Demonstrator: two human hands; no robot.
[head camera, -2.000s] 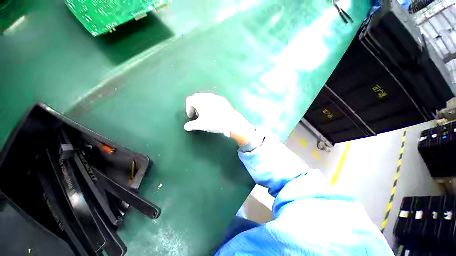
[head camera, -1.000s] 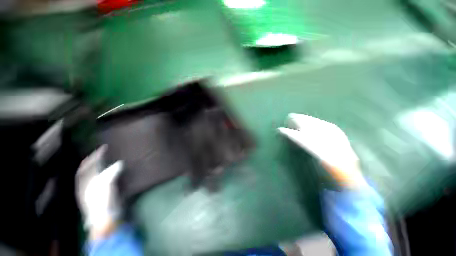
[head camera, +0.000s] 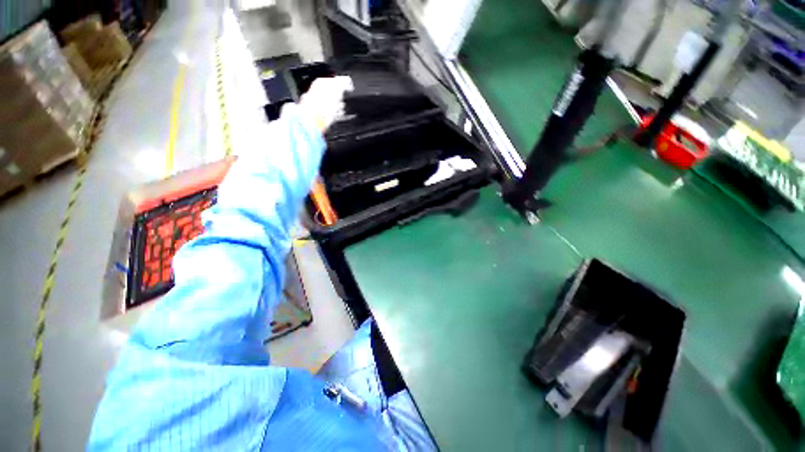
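My left hand, in a white glove, reaches far forward over the black totes at the upper left. Its fingers are small and partly merged with the bright sleeve, so its grip is unclear. The large black tote lies beyond the bench's left edge, with a loose white glove and an orange strip in it. A small black tray on the green bench holds a heap of bars. My right hand is out of view.
A low cart with a red-orange top carries a black lattice carrier left of my arm. A black post rises from the bench. A red bin and green boards lie at the far right. Stacked cartons stand far left.
The view has swung left, so the tray now shows at the lower right. My left hand has moved from beside the tray to the totes. My right hand has left the view.
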